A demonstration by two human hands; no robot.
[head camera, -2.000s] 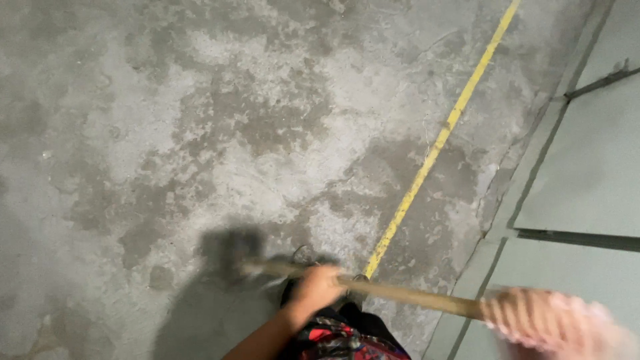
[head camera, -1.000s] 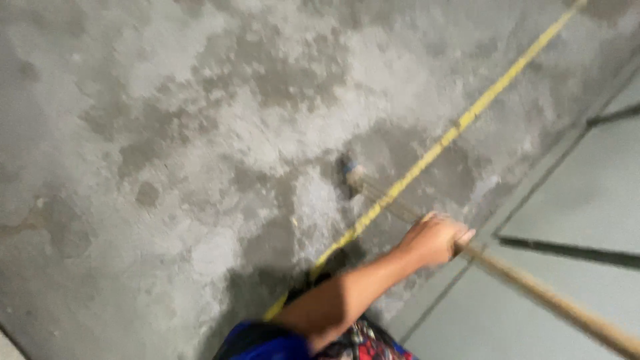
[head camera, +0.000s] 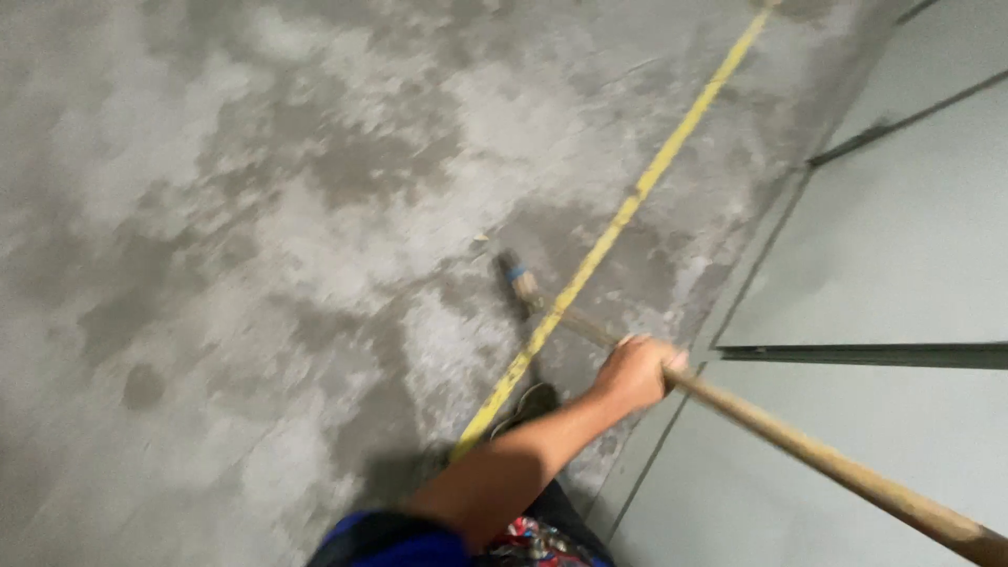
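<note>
My left hand (head camera: 642, 374) is closed around the wooden handle (head camera: 819, 453) of a long tool that looks like a broom. The handle runs from the lower right edge down toward the floor at the middle of the view. At its far end the small, blurred head (head camera: 521, 282) has a pale brown part, a blue band and a dark edge. This head lies just left of the yellow floor line (head camera: 602, 244). My right hand is out of view, and so is the upper end of the handle.
Grey metal-looking cabinets or panels (head camera: 882, 260) with dark gaps stand along the right side. The stained concrete floor (head camera: 354, 260) bears a small yellowish scrap (head camera: 482, 237) near the tool's head. A shoe (head camera: 537, 400) shows below my forearm.
My left hand has moved right and outward with the handle since two seconds ago. The tool's head has also shifted right. My right hand, seen on the handle two seconds ago, has left the view.
</note>
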